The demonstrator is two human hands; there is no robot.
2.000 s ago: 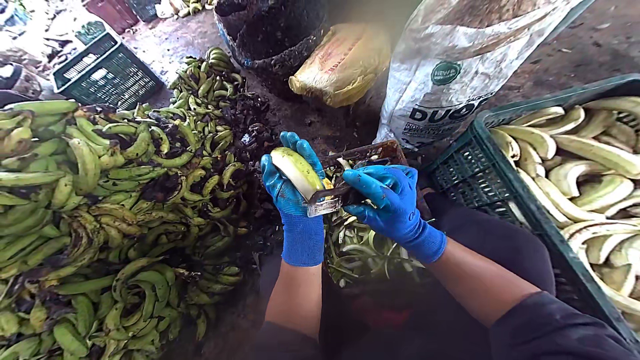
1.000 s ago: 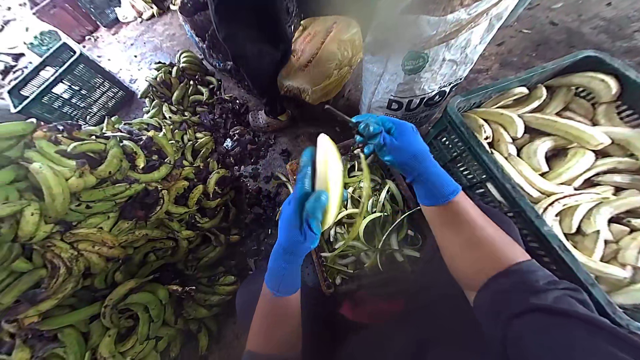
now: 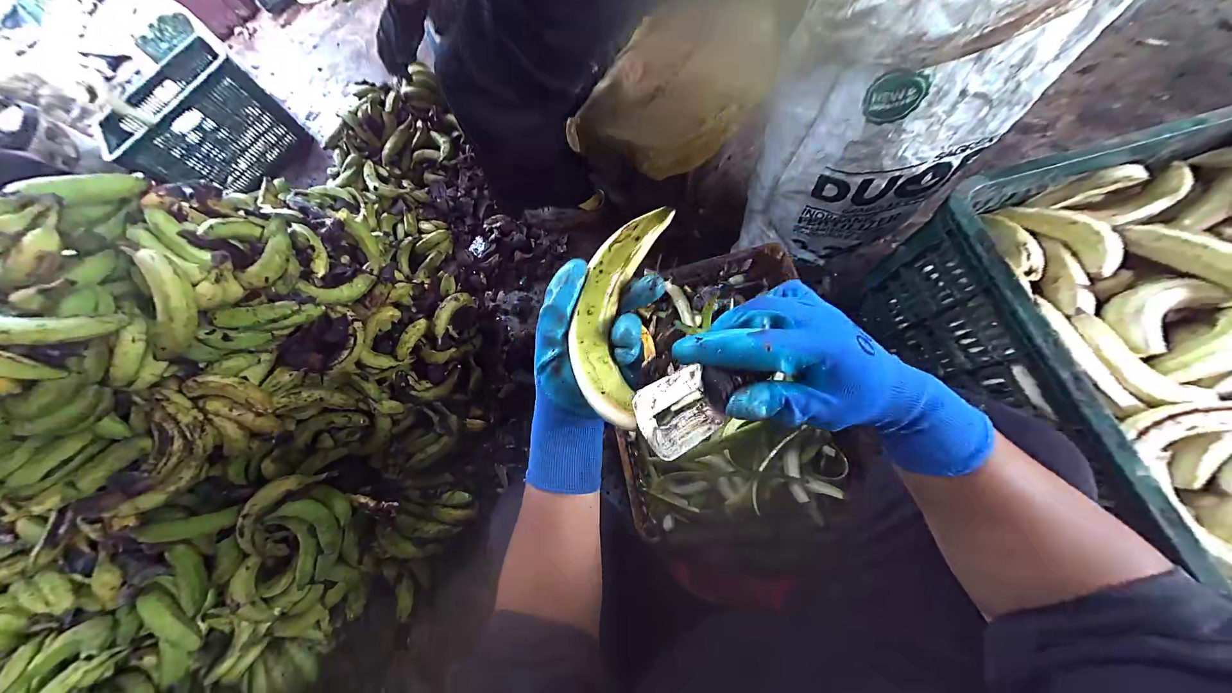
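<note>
My left hand (image 3: 570,346), in a blue coated glove, grips a green plantain (image 3: 606,318) held nearly upright, with a pale peeled strip along its left edge and lower end. My right hand (image 3: 794,361), gloved alike, is closed on the dark handle of a peeler (image 3: 674,412) with a pale, dirty head. That head is close to the plantain's lower end; whether they touch is not clear. Beneath both hands a brown crate (image 3: 630,486) holds green peel strips (image 3: 760,476).
Green plantains (image 3: 241,404) lie heaped on the left. At right stands a green plastic crate (image 3: 1049,356) of peeled plantains (image 3: 1155,308). A white printed sack (image 3: 866,125), a yellowish sack (image 3: 674,91) and a person in dark clothing (image 3: 510,96) are ahead; another green crate (image 3: 217,120) is far left.
The plantain, which showed its pale peeled side a second ago, now shows mostly green skin. The peeler has come down to its lower end. The person in dark clothing ahead has moved.
</note>
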